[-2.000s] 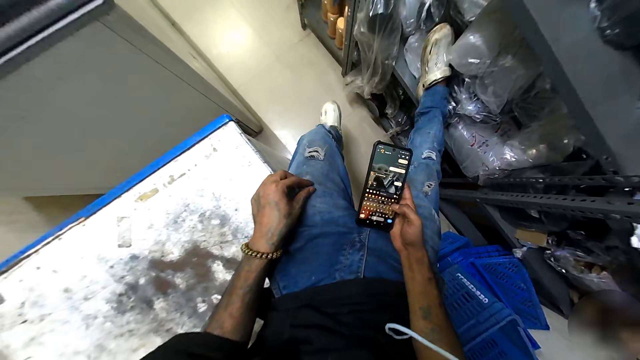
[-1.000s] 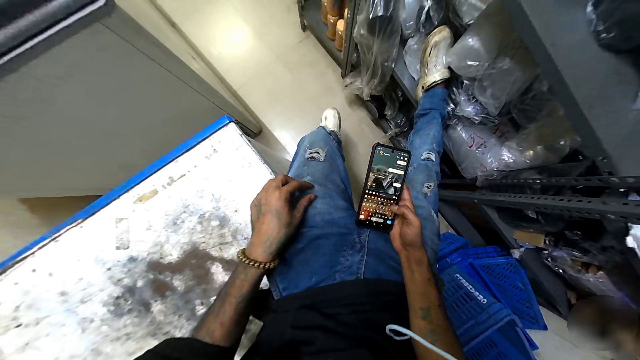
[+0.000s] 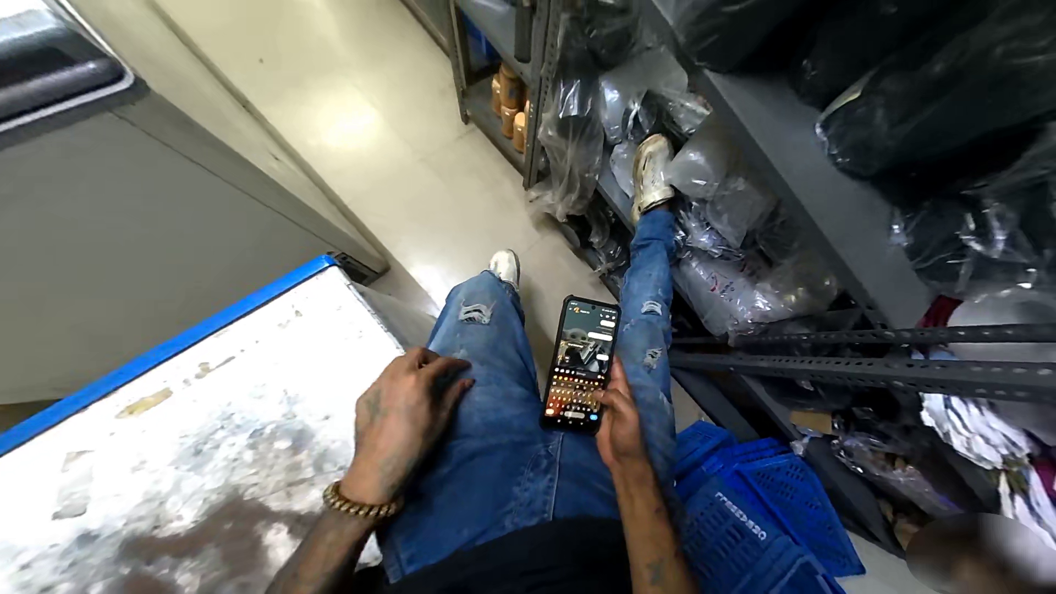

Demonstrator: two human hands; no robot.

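Note:
My right hand (image 3: 620, 417) holds a black smartphone (image 3: 582, 363) upright above my lap, with the thumb over the lower part of its lit screen. The screen shows a chat with an on-screen keyboard. My left hand (image 3: 408, 412) rests on the thigh of my ripped blue jeans (image 3: 495, 396), its fingers loosely bent and apart, with nothing in it. A beaded bracelet (image 3: 361, 502) circles the left wrist. One white shoe (image 3: 505, 267) is on the floor; the other shoe (image 3: 652, 175) is propped against the shelving among plastic bags.
A worn white tabletop (image 3: 272, 388) with a blue edge is at my left, beside a grey panel (image 3: 165, 214). Metal shelving (image 3: 792, 173) with plastic-wrapped bundles (image 3: 734, 285) stands at my right. Blue plastic crates (image 3: 742, 503) lie below it. Brown containers (image 3: 508, 103) stand on a farther shelf.

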